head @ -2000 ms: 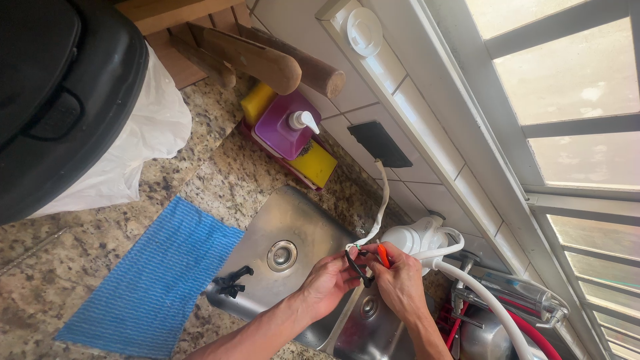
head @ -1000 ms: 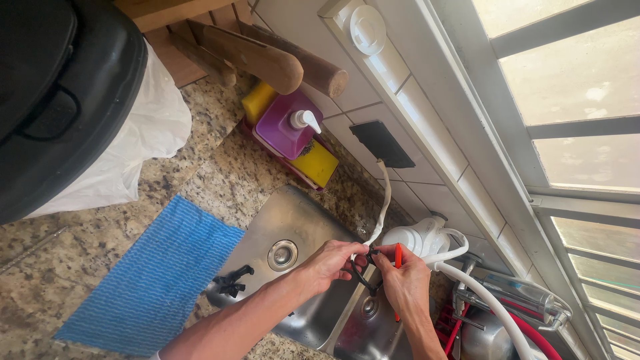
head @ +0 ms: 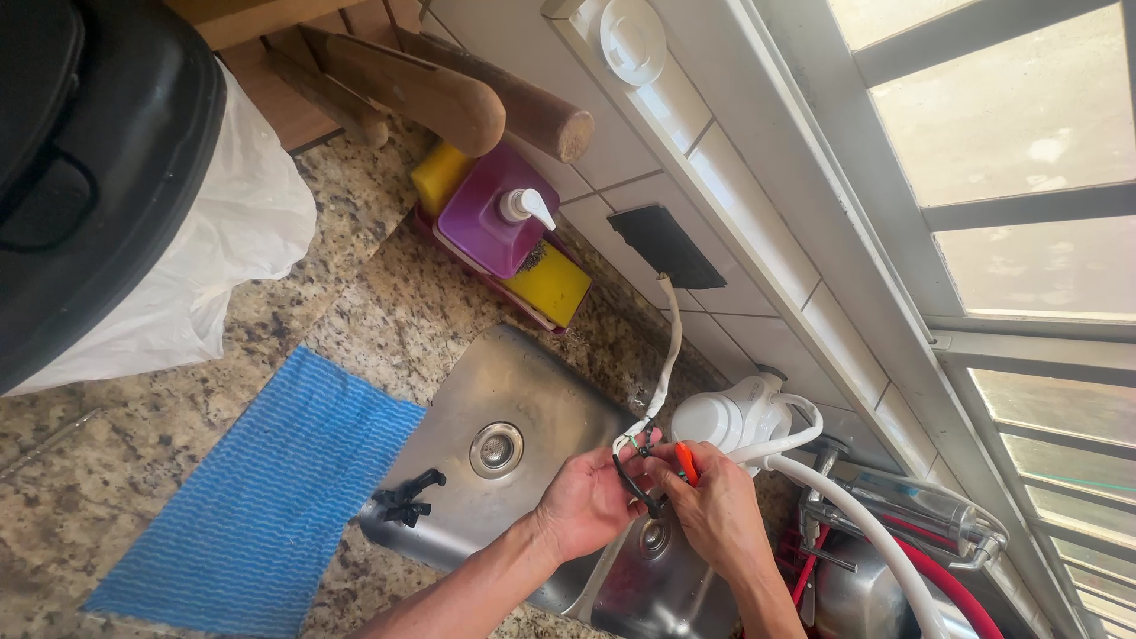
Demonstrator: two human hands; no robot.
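Over the divider of a steel double sink (head: 568, 399), my left hand (head: 587, 504) holds the split end of a white-sheathed electrical cable (head: 672, 346) that comes out of a black plate (head: 666, 246) on the tiled wall. Black-covered wires (head: 632, 484) loop between both hands. My right hand (head: 717, 506) has its fingertips at the wires and keeps an orange-handled tool (head: 686, 463) in the palm; the rest of the tool is hidden. Beside the hands is a white tap-like appliance (head: 732, 413) with a white hose (head: 879, 541).
A blue striped cloth (head: 257, 497) lies on the granite counter, next to black plastic pieces (head: 410, 499) at the sink edge. A purple soap dispenser (head: 488, 213) and a yellow sponge (head: 552, 284) stand behind. Wooden handles (head: 426, 98) jut out above. Metal pots and a red hose (head: 954, 586) are at right.
The orange-handled tool stood upright beside the right fingers one second ago and now lies tilted in the right hand. Both hands have stayed at the cable end.
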